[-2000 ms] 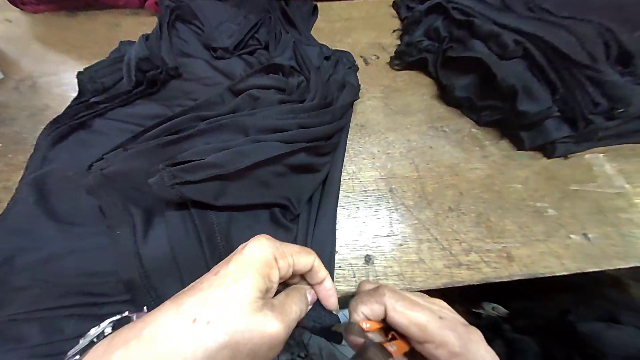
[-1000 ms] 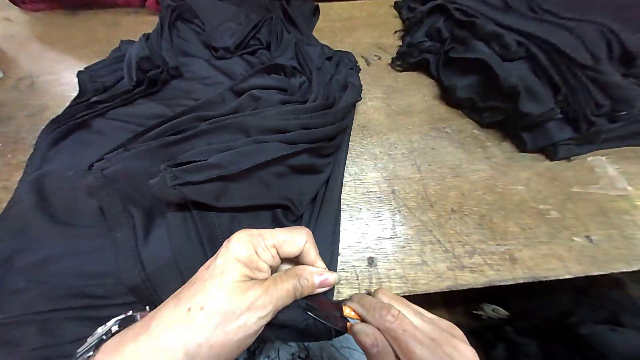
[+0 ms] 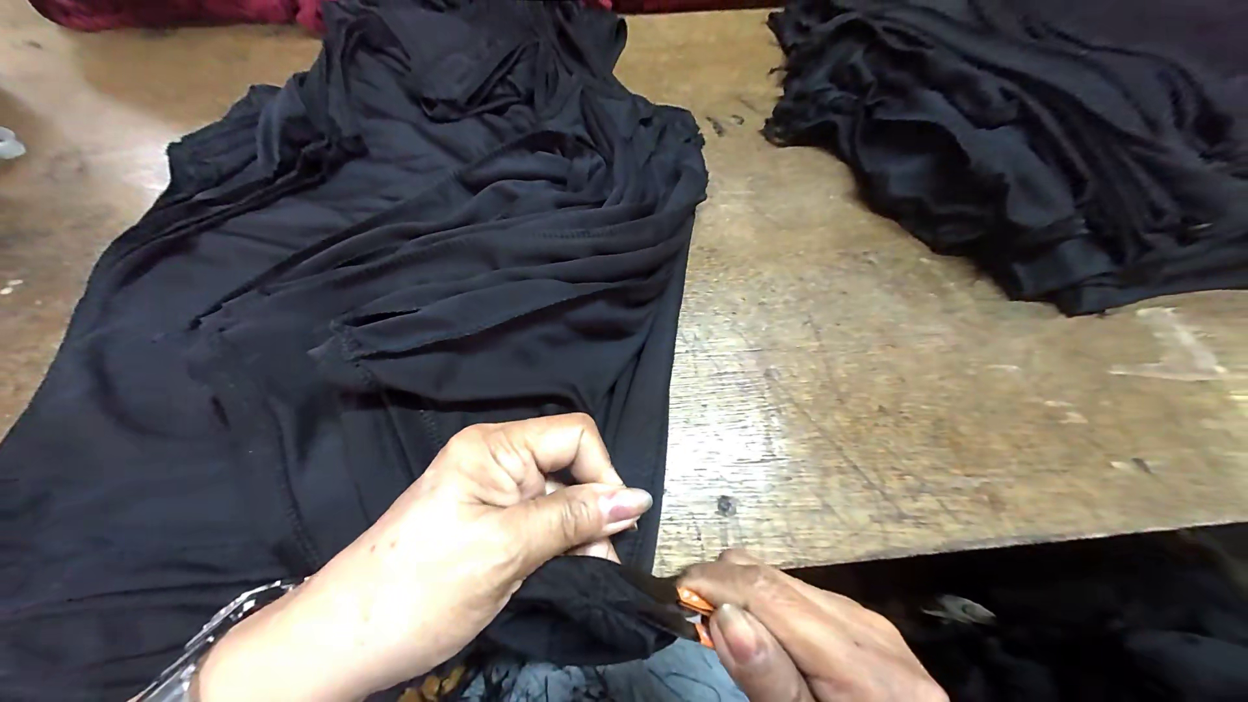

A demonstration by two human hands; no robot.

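Observation:
A black garment (image 3: 468, 253) lies in folds over the left part of the wooden table, its lower part hanging by the front edge. My left hand (image 3: 487, 526), with a bracelet or watch band at the wrist, pinches between thumb and forefinger near the garment's lower right edge; what is pinched is too small to see. Below those fingertips a black fabric edge (image 3: 585, 609) bulges out. My right hand (image 3: 799, 634) holds a small tool with orange parts (image 3: 696, 600), probably thread snips, whose dark blades point left against the fabric. The blade tips are hard to make out.
More black fabric (image 3: 994, 146) is piled at the back right of the wooden table (image 3: 877, 419). Dark red cloth (image 3: 175, 12) lies along the far edge. Dark material and a small pale object (image 3: 960, 611) are below the table's front edge. Patterned cloth (image 3: 585, 682) shows at the bottom.
My left hand's fingertips have moved up from the snips, and a fold of black fabric now shows between the hands. The right hand still holds the orange tool.

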